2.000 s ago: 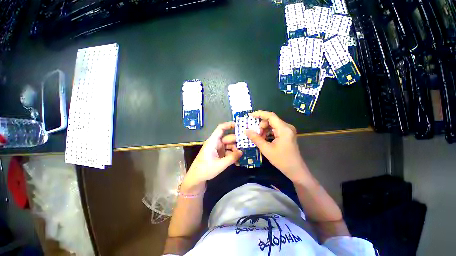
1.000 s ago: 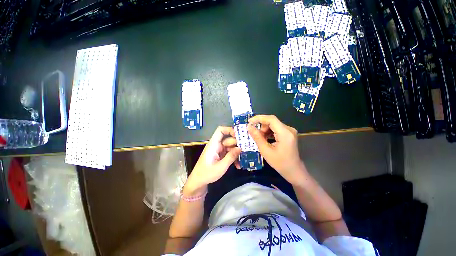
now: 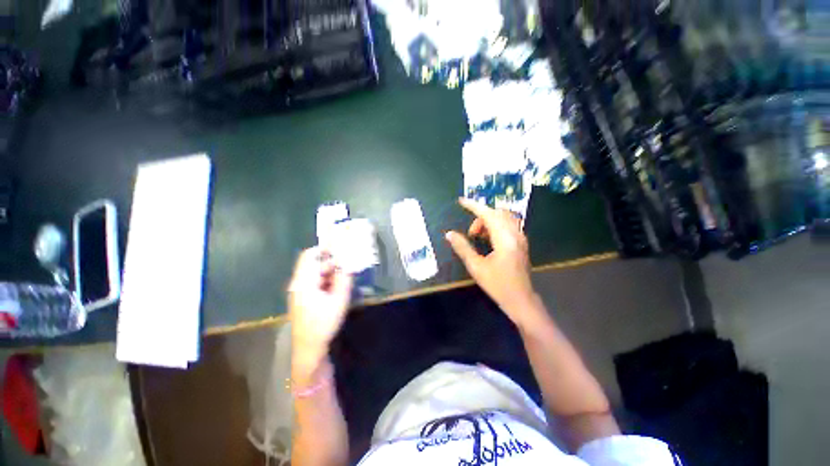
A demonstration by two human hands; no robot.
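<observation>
My left hand (image 3: 318, 289) is at the table edge, its fingers on the left side of a half-white circuit board (image 3: 353, 244). This board partly overlaps another white-covered board (image 3: 331, 215) behind it. The image is blurred, so the fingertips' exact hold is hard to see. A third board (image 3: 414, 238), mostly white with a blue lower part, lies alone to the right. My right hand (image 3: 496, 250) is empty, thumb and forefinger apart, just in front of the heap of half-white boards (image 3: 496, 155).
A long white sticker sheet stack (image 3: 166, 259) lies at left, reaching over the wooden table edge (image 3: 246, 325). Beyond it are a phone (image 3: 96, 253), a small round whitish object (image 3: 51, 246) and a clear bottle (image 3: 41, 310). Black trays stand at the far left (image 3: 309, 50) and right (image 3: 628, 136).
My hands have parted. The left moved left with the board, onto the left-hand board; the right let go and opened towards the heap. The view has shifted, showing more of the far table.
</observation>
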